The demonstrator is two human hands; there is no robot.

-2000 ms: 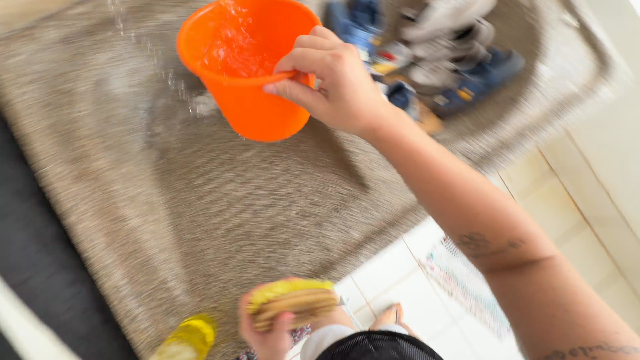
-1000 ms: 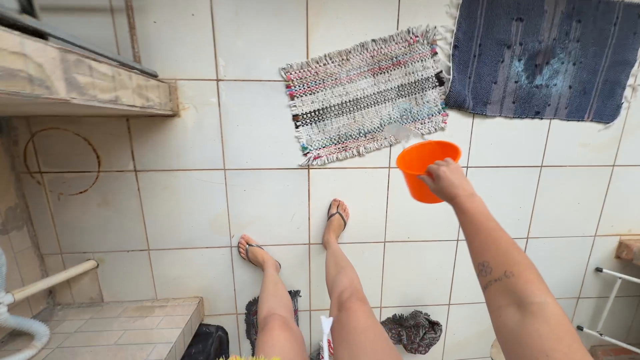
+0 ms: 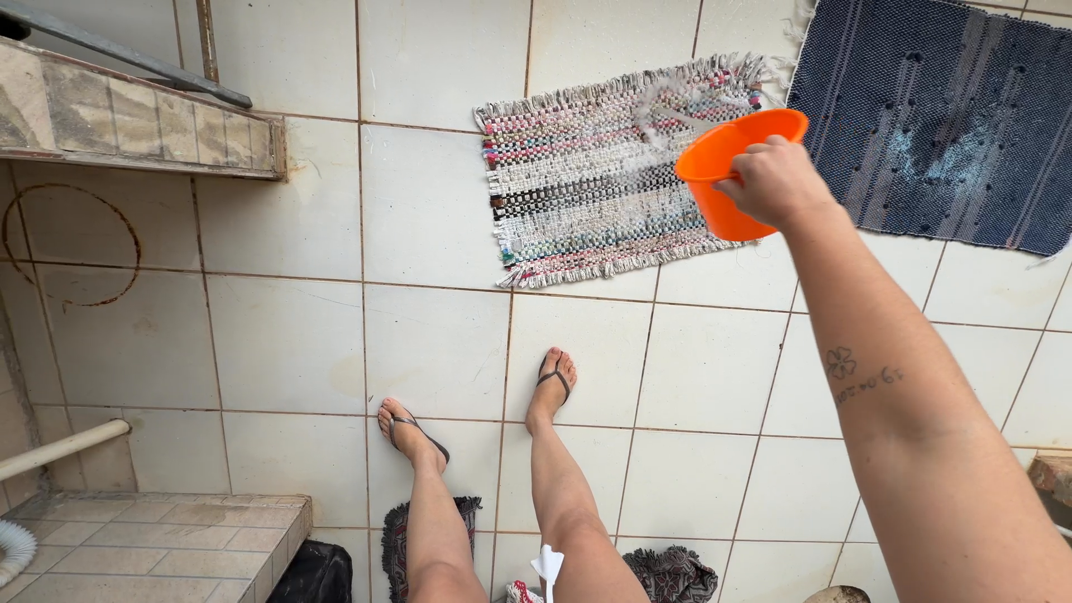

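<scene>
My right hand (image 3: 775, 180) grips the rim of an orange plastic bucket (image 3: 733, 209), which is tilted over a woven rag rug (image 3: 586, 184) with multicoloured stripes and fringed ends. Water pours from the bucket's far side onto the rug. To the right lies a dark blue woven rug (image 3: 938, 126) with a pale blue-white patch on it. My left hand is out of view.
White floor tiles (image 3: 435, 201) run under my feet in flip-flops. A tiled ledge (image 3: 142, 109) juts in at upper left, a tiled step (image 3: 167, 544) with a pipe (image 3: 67, 448) at lower left. Dark patterned cloths (image 3: 674, 574) lie beside my legs.
The view has swung from a stone sink basin down to the floor. The orange bucket, earlier under falling water in the sink, is now over the striped rug. The left hand with a yellow sponge has left view.
</scene>
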